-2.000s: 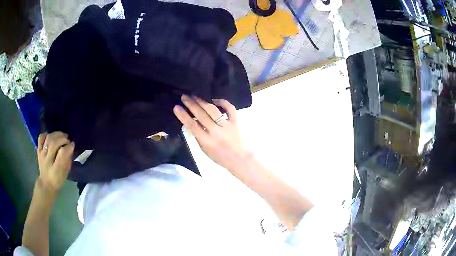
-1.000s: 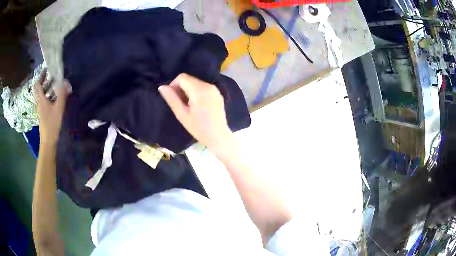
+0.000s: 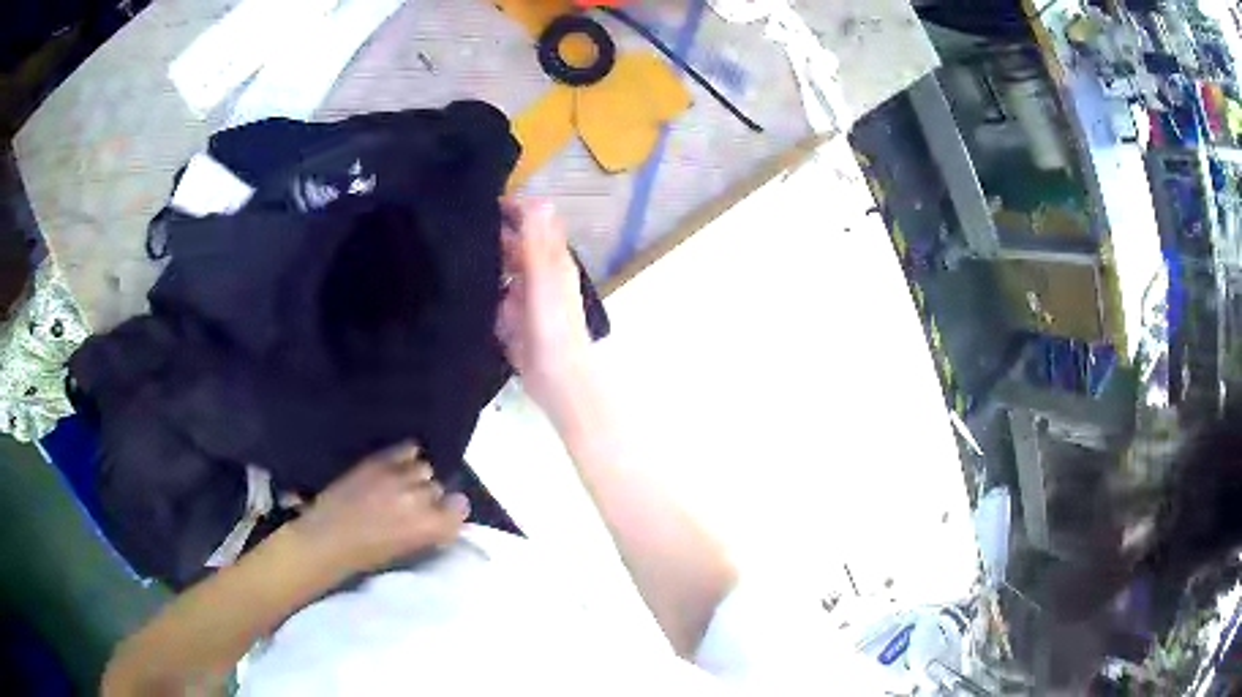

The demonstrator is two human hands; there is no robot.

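Observation:
A heap of dark garments (image 3: 313, 300) lies on my lap and over the edge of the worn side table, with small white print and a white label (image 3: 211, 185) near its top. My left hand (image 3: 395, 504) is at the heap's near edge, fingers curled on the dark cloth. My right hand (image 3: 535, 293) is at the heap's right edge, seen from the side, its fingertips partly behind or against the cloth. A whitish tie strip (image 3: 245, 517) shows at the lower left of the heap, partly covered.
The side table (image 3: 109, 150) holds yellow-orange templates (image 3: 629, 116), a black ring (image 3: 575, 51), a thin dark rod (image 3: 688, 68) and white material (image 3: 279, 55). The white machine table (image 3: 763, 354) is at right. Spotted fabric (image 3: 38, 357) and a blue crate (image 3: 85, 470) are at left.
My left hand has moved from the heap's far left to its near edge. My right hand has moved to the right edge. The printed, labelled cloth shows on top again, and the tickets are out of sight.

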